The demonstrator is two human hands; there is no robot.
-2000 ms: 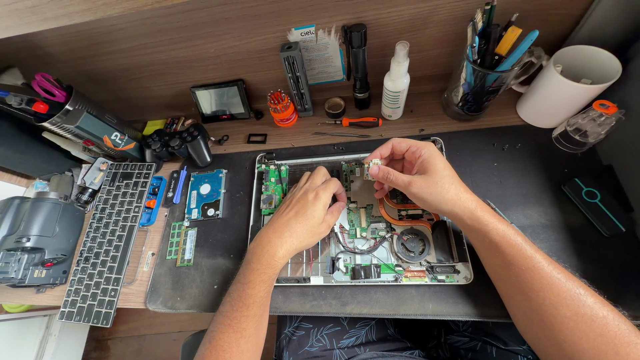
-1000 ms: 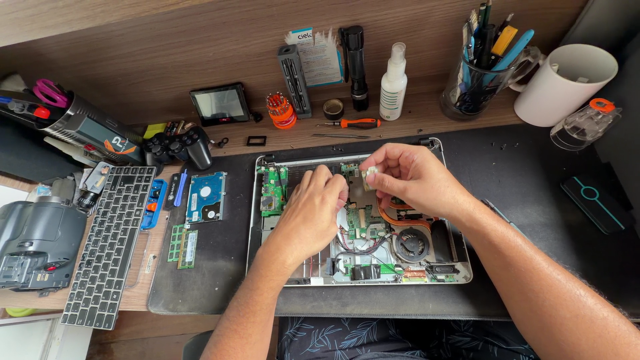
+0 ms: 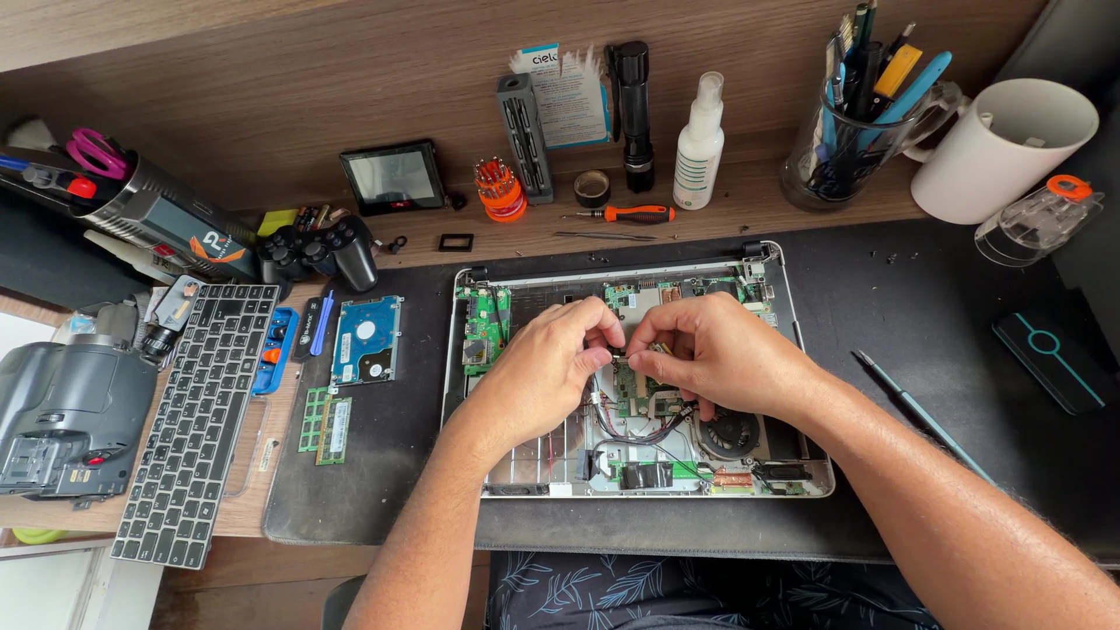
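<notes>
An opened laptop base (image 3: 525, 492) lies on the black desk mat, its green circuit boards, cables and a round cooling fan (image 3: 728, 435) exposed. My left hand (image 3: 547, 367) is over the middle of the base, thumb and fingers curled close together. Facing it, my right hand (image 3: 713, 354) is over the mainboard (image 3: 632, 391) with thumb and index finger pinched near the left fingertips. Whether a small part or cable is between the fingers of either hand cannot be made out. The hands hide part of the mainboard and the copper heat pipe.
Left of the laptop lie a hard drive (image 3: 367, 341), memory modules (image 3: 332, 430), a blue pry tool (image 3: 323, 322) and a loose keyboard (image 3: 199, 420). Behind are an orange-handled screwdriver (image 3: 640, 214) and a spray bottle (image 3: 700, 149). A thin pen-like tool (image 3: 923, 416) lies by my right forearm.
My right hand has moved down and toward my left hand from the upper part of the laptop. A small pale piece seen at its fingertips earlier is not plainly visible now.
</notes>
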